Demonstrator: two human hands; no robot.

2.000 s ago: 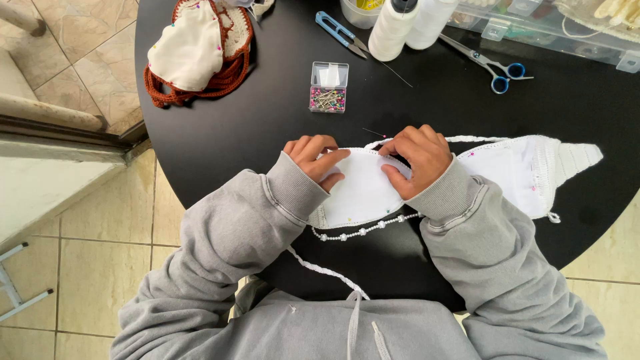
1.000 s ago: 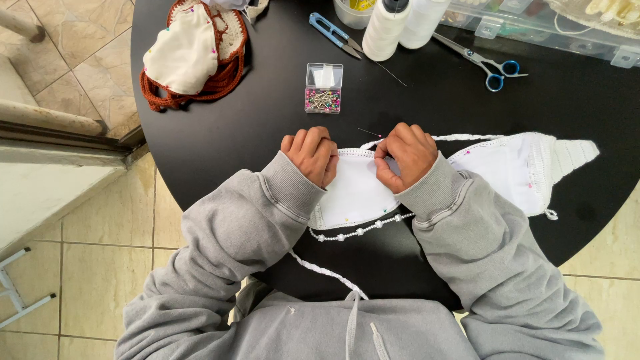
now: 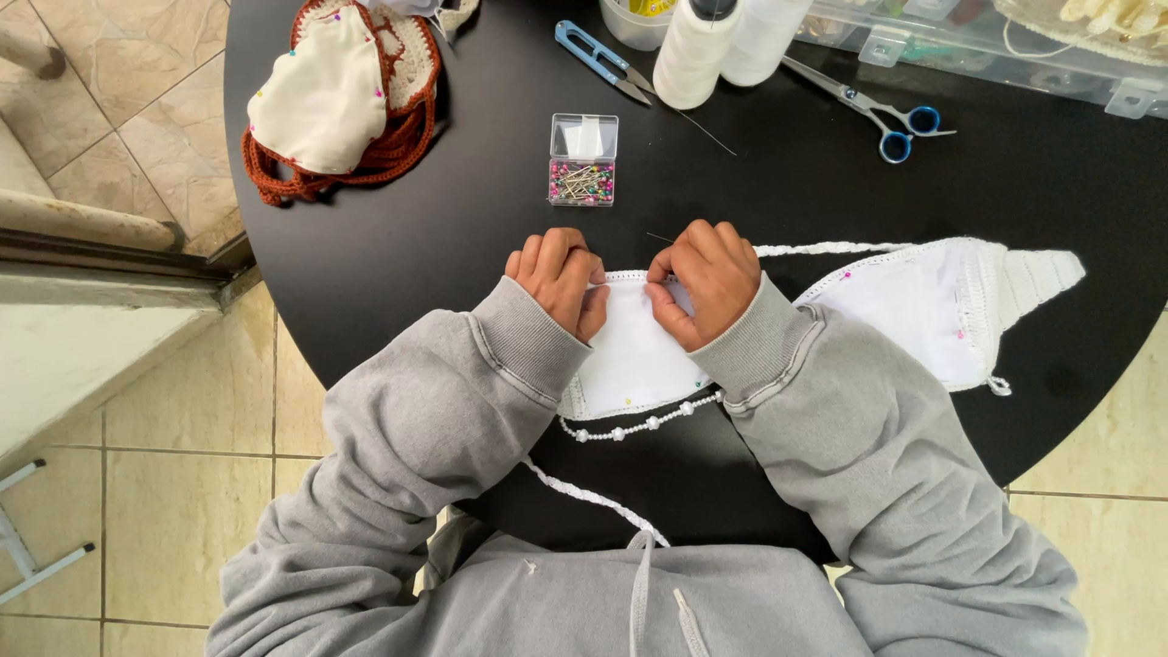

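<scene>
White lining fabric [image 3: 630, 356], edged with white crochet, lies on the black table between my hands. My left hand [image 3: 557, 274] pinches its upper left edge. My right hand [image 3: 707, 283] pinches the upper edge farther right, and a thin pin or needle [image 3: 659, 236] shows just beyond its fingers. Colored pin heads dot the fabric's lower edge, beside a string of white beads [image 3: 652, 423]. To the right lies a second white lined crochet piece [image 3: 912, 301] with pink-headed pins. A white braided cord [image 3: 826, 247] runs from behind my right hand toward it.
Beyond my hands stands an open clear box of ball-head pins [image 3: 582, 181]. Blue thread snips [image 3: 598, 59], white thread cones [image 3: 693, 55], scissors [image 3: 867, 109] and a clear organizer case [image 3: 1022, 73] are at the back. A rust-edged crochet piece with cream lining [image 3: 324, 100] lies back left.
My right hand's thumb and fingers have shifted slightly along the fabric's upper edge. My left hand, apart from the thumb two seconds ago, is now closed on the edge.
</scene>
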